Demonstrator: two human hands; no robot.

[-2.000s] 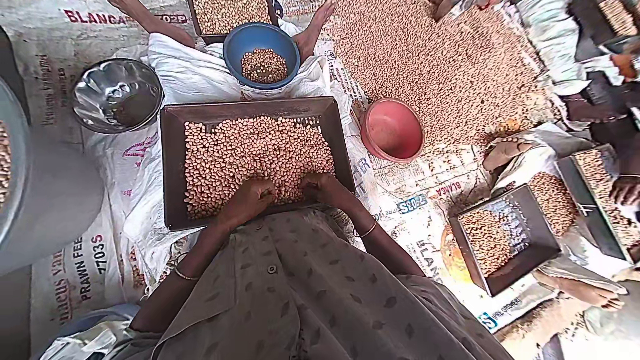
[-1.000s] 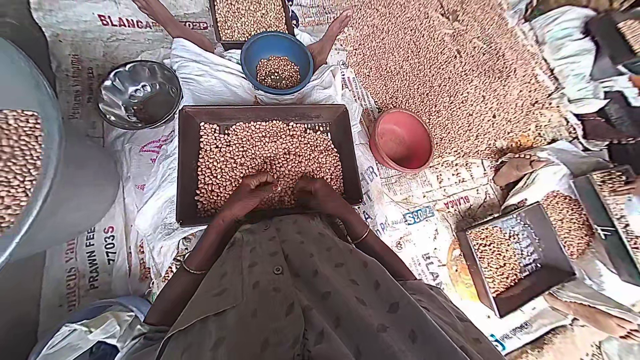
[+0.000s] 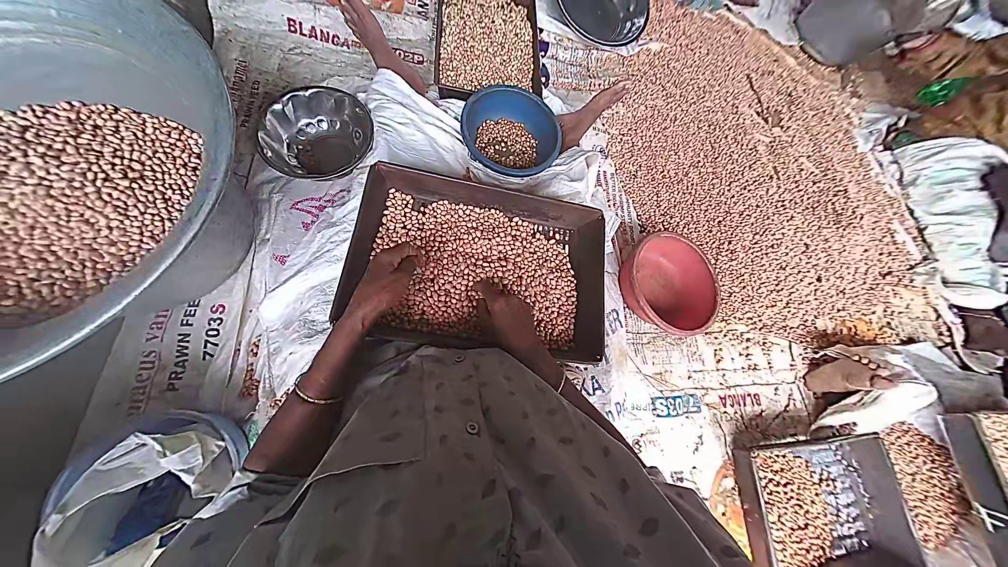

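A dark rectangular tray with a perforated bottom (image 3: pixel 589 276) lies across my lap, holding a layer of pinkish-brown nuts or beans (image 3: pixel 465 244). My left hand (image 3: pixel 386 279) rests at the tray's left part, fingers curled down against the nuts. Lower in the tray, right of the middle, my right hand (image 3: pixel 504 311) touches the nuts with bent fingers. Whether either hand holds any of them is hidden by the fingers. Beyond the tray's far edge sits a blue plastic bowl (image 3: pixel 472 130) with some nuts in it. A red plastic bowl (image 3: pixel 673 279) stands just right of the tray.
A large metal basin (image 3: pixel 224 126) of nuts stands at the left, near a fluted metal bowl (image 3: pixel 315 130). Nuts lie spread (image 3: pixel 756 181) over the ground at the right. Printed sacks cover the floor. Another tray (image 3: pixel 882 472) lies lower right; a lined bucket (image 3: pixel 71 480) is lower left.
My hands, close together near the tray's near edge before, are now farther apart, the left one toward the tray's left side. The view has shifted, showing more of the basin.
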